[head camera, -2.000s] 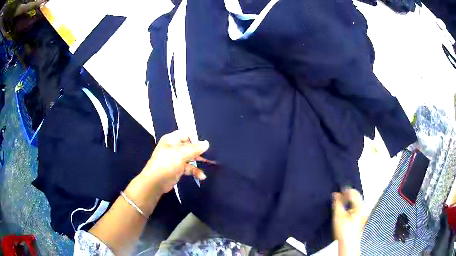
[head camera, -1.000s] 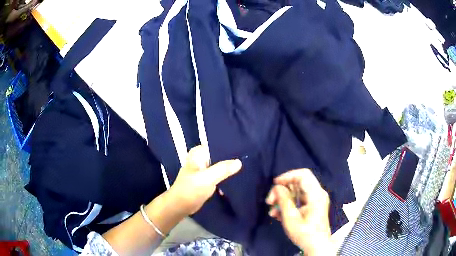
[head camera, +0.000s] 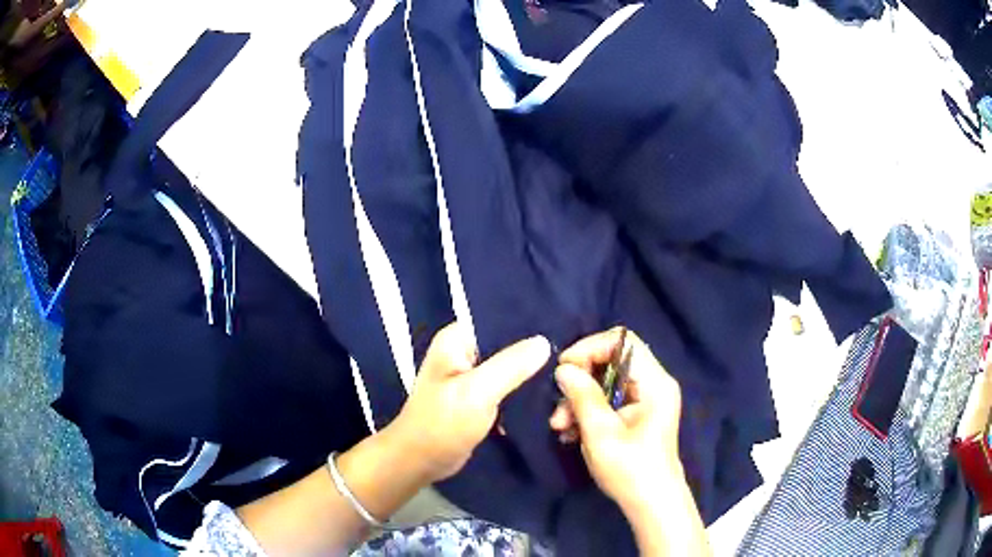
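Observation:
A navy garment (head camera: 696, 163) with white edging (head camera: 375, 261) lies spread over the white table and down its near edge. My left hand (head camera: 462, 397) grips the garment near the white-edged front, with the thumb pointing right. My right hand (head camera: 620, 397) is just right of that thumb, fingers pinched, close to the cloth. Small scissors or snips (head camera: 617, 381) show in my right hand, with a thin dark tip sticking up. Whether a needle or button is at the fingertips cannot be told.
A second navy garment (head camera: 207, 348) hangs at the left. At the right, a red-edged phone (head camera: 885, 379) and a cluster of black buttons (head camera: 863, 489) lie on striped cloth (head camera: 810, 490). A blue basket (head camera: 38, 245) stands far left. A red box (head camera: 974, 462) is at the right edge.
My right hand has come in from the lower right to beside my left thumb. My left hand has moved right with the cloth, and the white-edged front has shifted and spread.

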